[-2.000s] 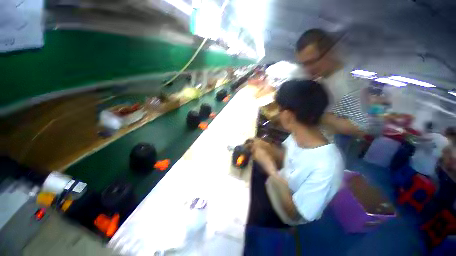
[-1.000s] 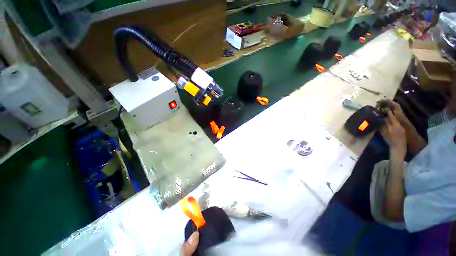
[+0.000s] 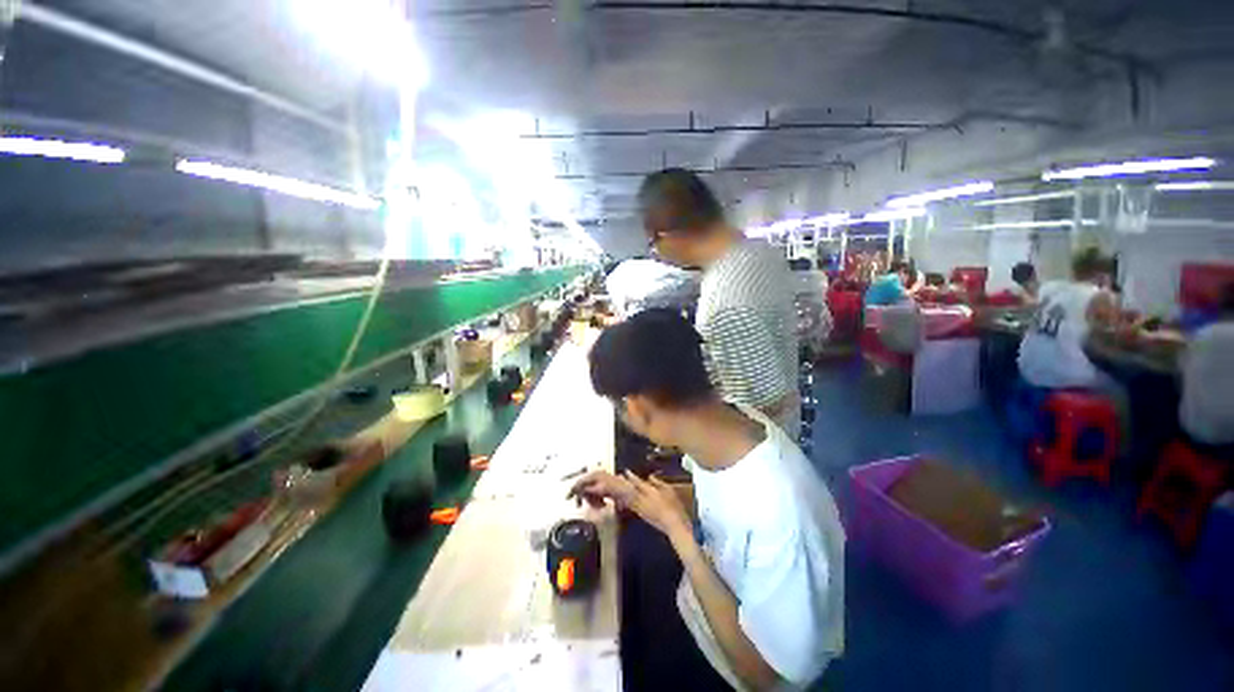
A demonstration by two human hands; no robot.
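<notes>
Neither of my hands is in the picture. The nearest things in front of me are on the long pale bench. A black portable speaker with an orange strap stands on it, in front of a seated neighbour in a white top. The neighbour's hands are just beyond the speaker and do not grip it. Small dark items too small to name lie on the bench's near part. More black speakers with orange straps stand on the green conveyor belt to the left.
A red-and-white carton and a pale yellow round container stand beyond the belt. A person in a striped shirt stands behind the neighbour. A purple crate and red stools are on the blue floor at right.
The view has lifted from my bench area to along the line. My hand with the speaker and the white blower box have left the picture. The neighbour's hands are now off the speaker.
</notes>
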